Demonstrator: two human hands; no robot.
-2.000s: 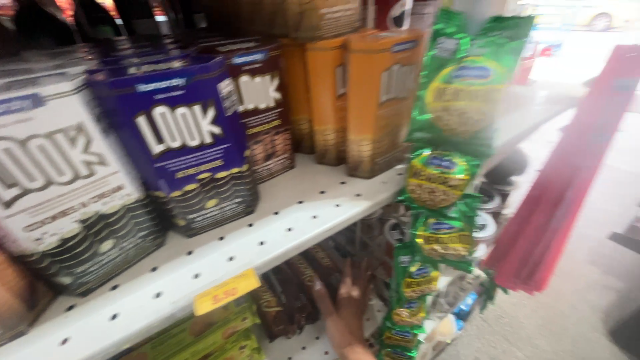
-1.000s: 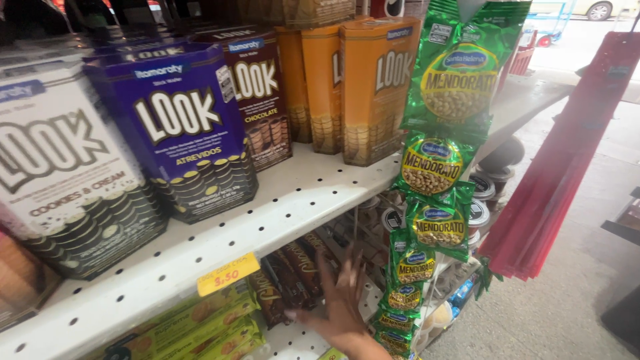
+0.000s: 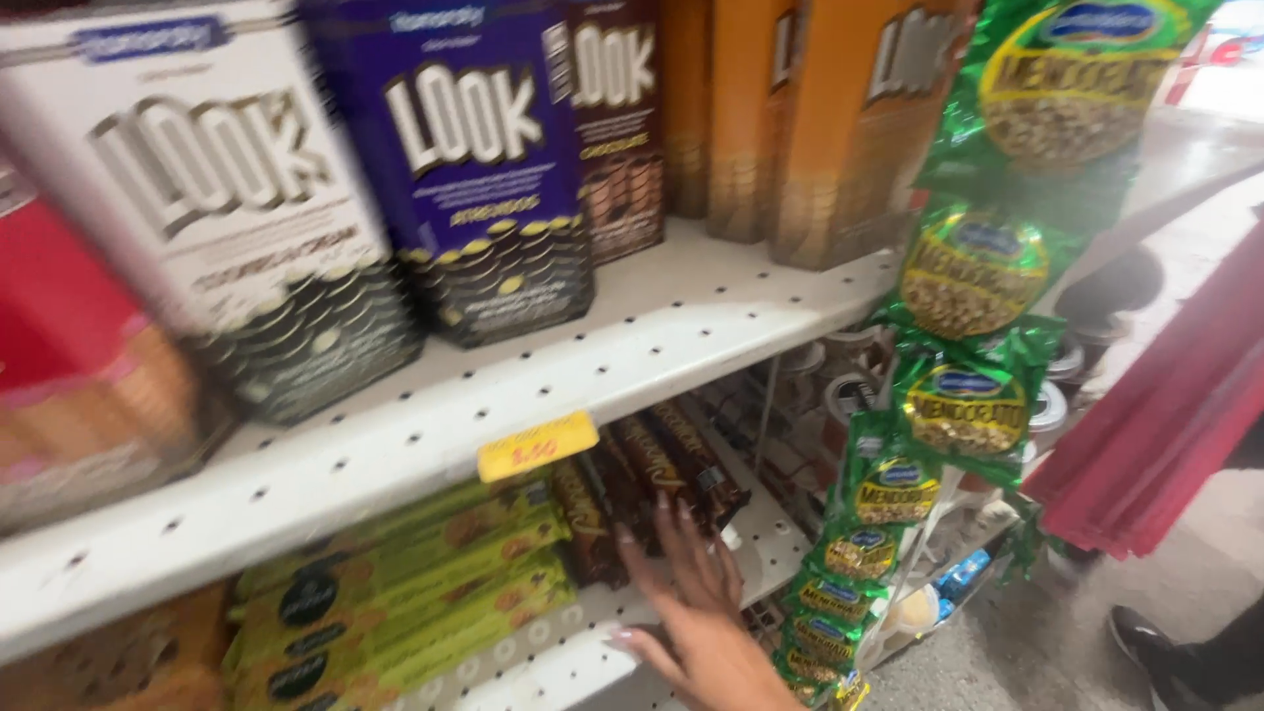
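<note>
My right hand [image 3: 691, 602] reaches in from the bottom edge, back upward, with its fingers spread and the thumb out to the left. The fingertips lie at the front ends of dark brown chocolate-coloured snack packs [image 3: 647, 474] on the lower shelf; whether they press on them cannot be told. Nothing is gripped in the hand. Green packs of cookies [image 3: 415, 602] lie just left of the brown packs. My left hand is not in view.
Above runs a perforated white metal shelf [image 3: 691, 316] with a yellow price tag [image 3: 538, 446] and Look wafer boxes [image 3: 484, 168]. Strips of green peanut packets [image 3: 968, 405] hang at right, near red hanging material [image 3: 1155, 395]. A person's shoe [image 3: 1145, 637] shows on the floor.
The view has moved closer to the shelves. My right hand stays by the brown packs, its fingers spread. A person's shoe and dark leg show more fully at the right.
</note>
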